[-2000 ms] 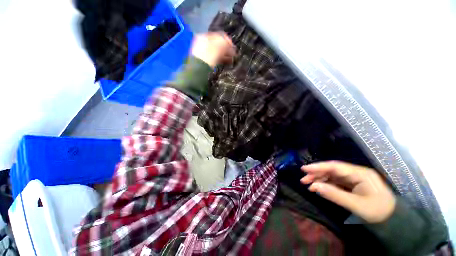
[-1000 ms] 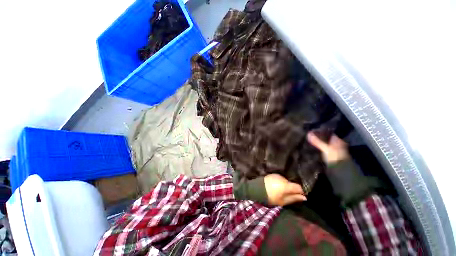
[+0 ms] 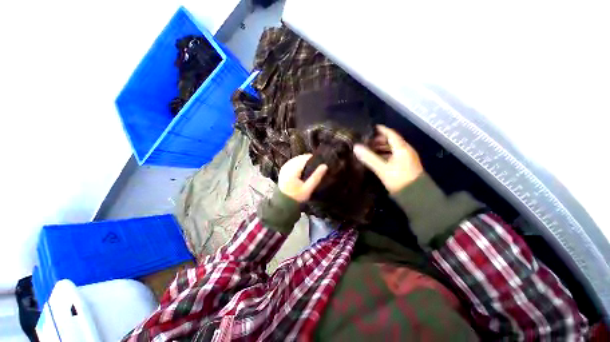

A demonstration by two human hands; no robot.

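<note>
A crumpled brown plaid garment [image 3: 267, 133] lies below the table edge and over the beige cloth, with a smooth dark lining patch [image 3: 331, 107] showing on it. My left hand [image 3: 299, 179] grips its near part at the left, thumb and fingers around a dark fold. My right hand [image 3: 394, 160] holds the same garment at the right, its fingertips partly hidden by cloth. A bunched fold lies between the two hands.
An open blue bin [image 3: 194, 113] with dark cloth inside stands at the upper left. Another blue bin [image 3: 114, 250] and a white rounded object [image 3: 110, 307] are at the lower left. Beige cloth [image 3: 221, 194] lies under the garment. The white table edge with a ruler scale [image 3: 495, 160] curves along the right.
Both hands have moved up and away from my lap and now hold the garment. The lining patch has come into view. Earlier, dark cloth hung over the upper bin.
</note>
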